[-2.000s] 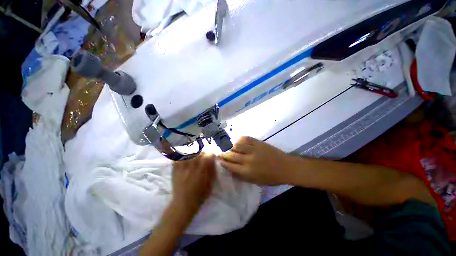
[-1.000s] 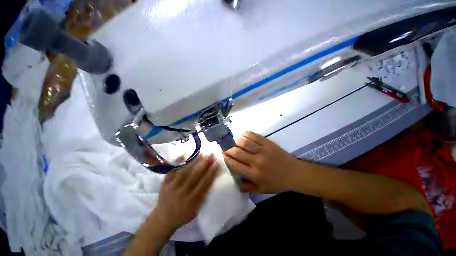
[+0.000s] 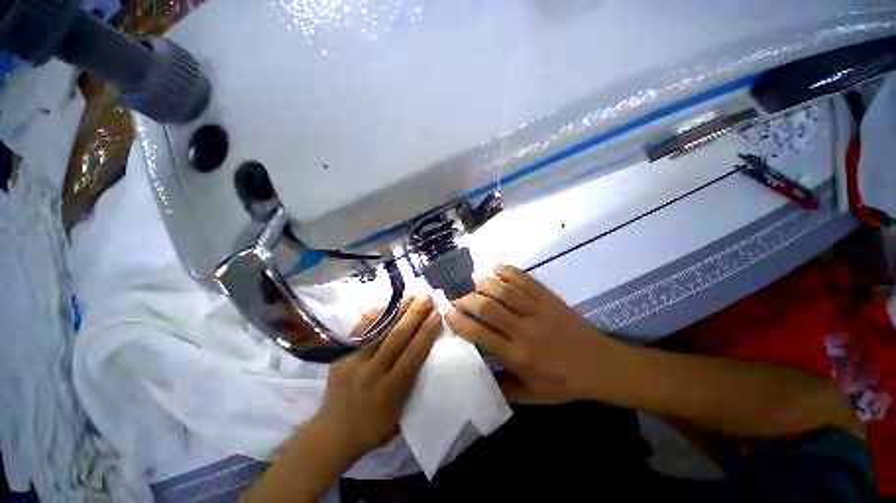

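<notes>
A white garment piece [image 3: 196, 363] lies crumpled under and left of the needle area of the white sewing machine [image 3: 393, 108]. A small white fabric part [image 3: 454, 393] with a notched, pointed end hangs over the table's front edge between the hands. My left hand [image 3: 378, 378] lies on the cloth, fingertips close to the lit needle area, just right of the shiny metal loop [image 3: 295, 314]. My right hand [image 3: 521, 329] has its fingertips on the white part's right edge, beside the dark grey block [image 3: 452, 272]. The needle tip cannot be made out.
Red and black thread snips [image 3: 781, 185] lie on the bed at right near small white scraps [image 3: 791, 133]. The table's grey edge [image 3: 727, 260] has ruler marks. A red heap [image 3: 776, 319] is at lower right, white pieces [image 3: 29, 265] at far left. A grey knobbed stalk [image 3: 118, 64] is upper left.
The view has moved closer to the machine. The small white part with its pointed end now shows between my hands, below the needle area. My left hand has moved from upright bunched fingers to lying flatter.
</notes>
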